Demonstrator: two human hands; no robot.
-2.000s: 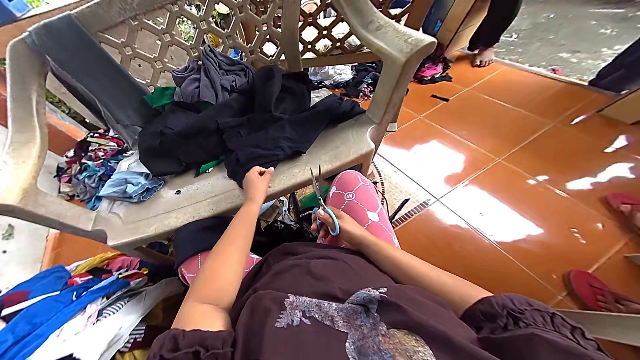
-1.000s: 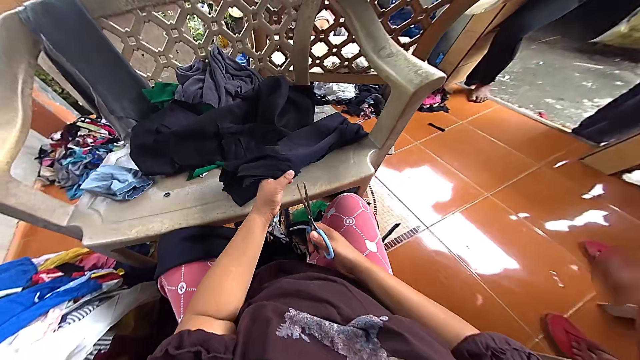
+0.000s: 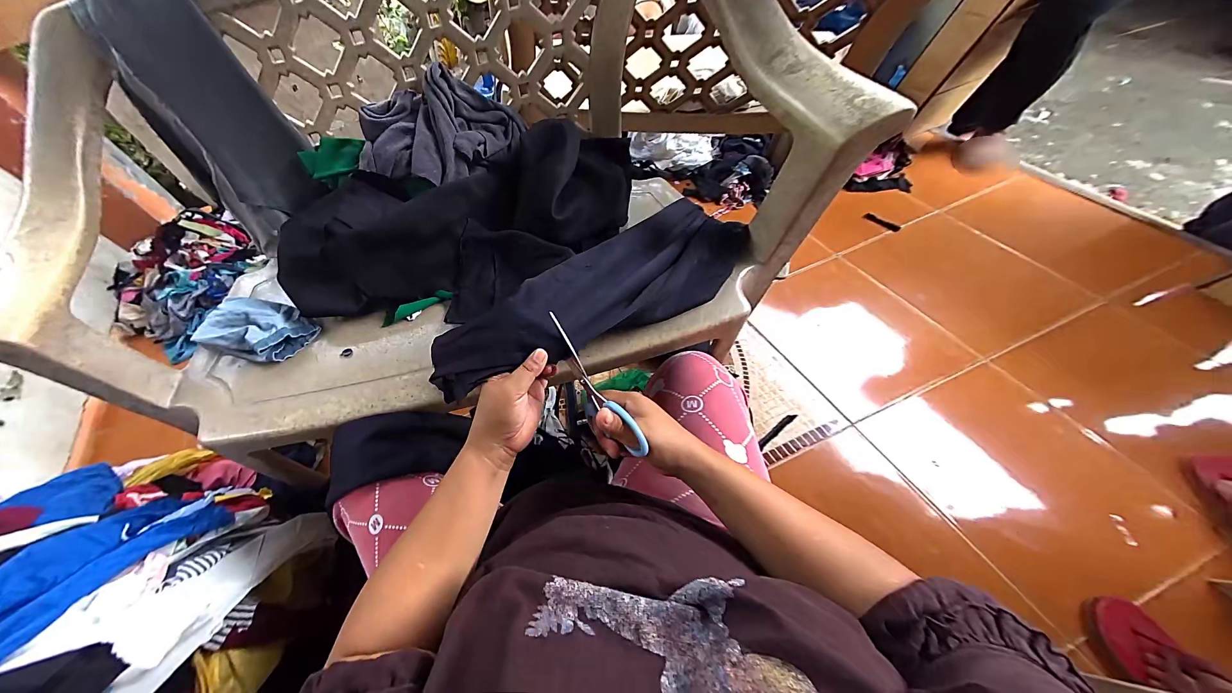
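Note:
My left hand grips the near edge of a dark navy cloth at the front of a plastic chair's seat. Blue-handled scissors are in my right hand, their blades pointing up and left, close to my left fingertips and over the cloth's near edge. Whether the blades touch the cloth I cannot tell. Black cloth lies behind the navy piece, with grey cloth and green cloth beyond it. A dark grey cloth hangs over the left armrest.
Piled garments lie at the lower left, and fabric scraps lie left of the seat. The chair's right armrest stands beside the tiled floor. Another person's leg is at the upper right; red sandals are at the lower right.
The navy cloth now lies more spread out across the right front of the seat. The scissors stay in my right hand, and my left hand remains at the cloth's near edge.

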